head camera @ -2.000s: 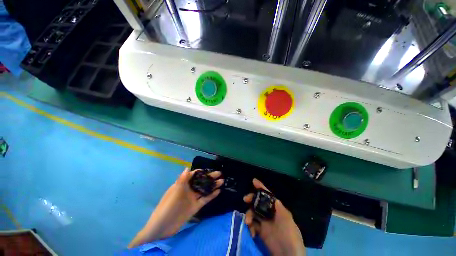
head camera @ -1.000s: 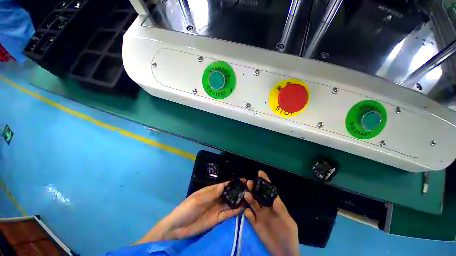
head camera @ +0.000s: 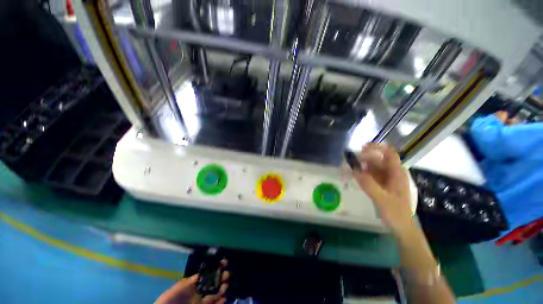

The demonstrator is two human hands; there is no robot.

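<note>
My right hand [head camera: 381, 178] is raised over the right end of the white press panel [head camera: 172, 175], blurred, with a small dark housing [head camera: 352, 160] in its fingertips. My left hand [head camera: 193, 291] is low at the lap, partly cut off by the bottom edge, and holds a black housing [head camera: 209, 276] over the black lap tray [head camera: 256, 276]. Another housing [head camera: 311, 244] lies on the green mat below the right green button [head camera: 327, 197].
Upright steel rods [head camera: 296, 113] and black fixtures [head camera: 238, 89] stand inside the press. Black trays [head camera: 77, 154] are at the left. A filled pocket tray [head camera: 458, 202] is at the right, beside a person in blue [head camera: 518, 160]. A red stop button [head camera: 271, 187] sits mid-panel.
The view has tilted up to show more of the press. My hands have parted: the right has risen to the panel's right end with a dark piece, the left stays low with its housing.
</note>
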